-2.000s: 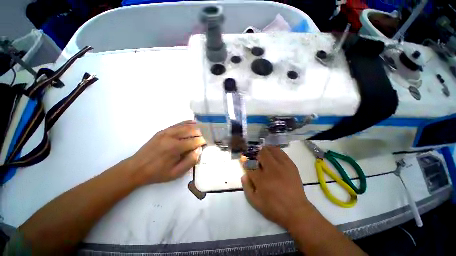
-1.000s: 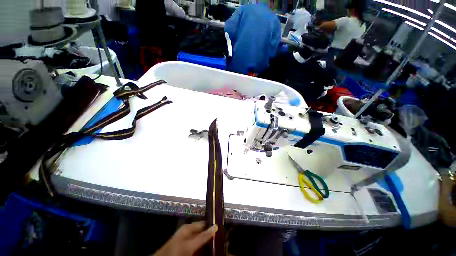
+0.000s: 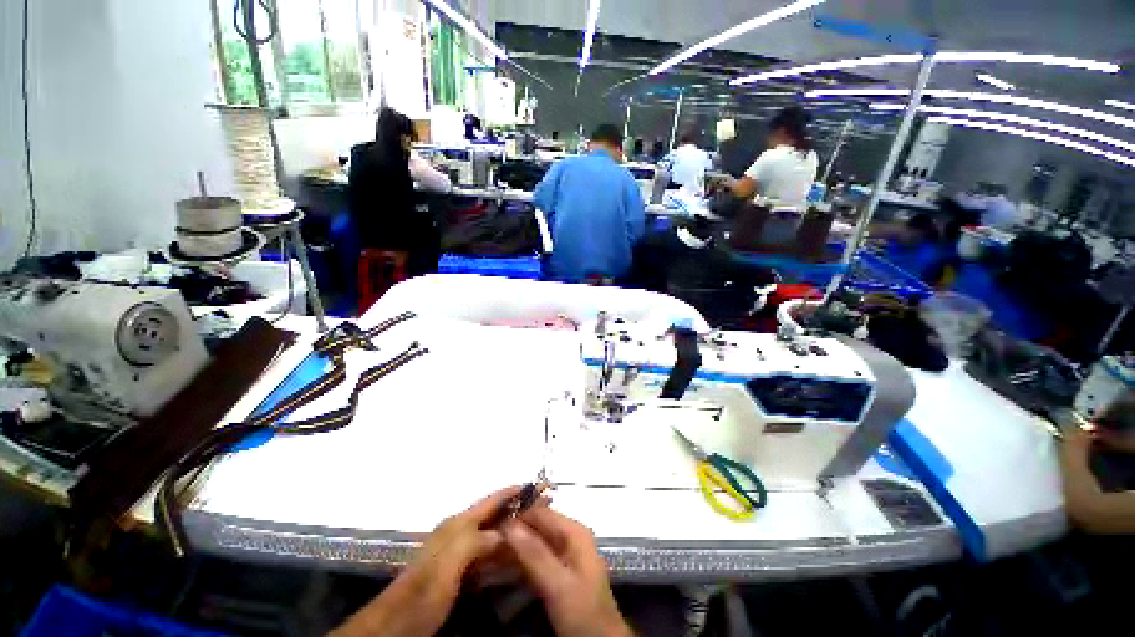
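Observation:
My left hand (image 3: 451, 557) and my right hand (image 3: 560, 562) are close together at the table's front edge. Between their fingertips is the end of a dark zipper (image 3: 525, 500), with a tiny metal piece at its tip. The rest of the zipper is hidden by the hands or hangs below. The white sewing head (image 3: 734, 388) stands ahead and to the right, its presser foot (image 3: 610, 406) beyond my hands. The snips with yellow and green handles (image 3: 727, 483) lie right of the needle.
Waiting zippers (image 3: 326, 421) curl over a blue cloth (image 3: 289, 386) at left. Dark brown fabric strips (image 3: 187, 404) lie beside another machine (image 3: 106, 336) at far left. A white trough (image 3: 498, 299) runs behind the table. Several people work beyond; another person's arm (image 3: 1102, 492) shows at far right.
The view has lifted. The zipper, earlier held upright over the table by my left hand, is now low with its end between both hands. My right hand has come into view.

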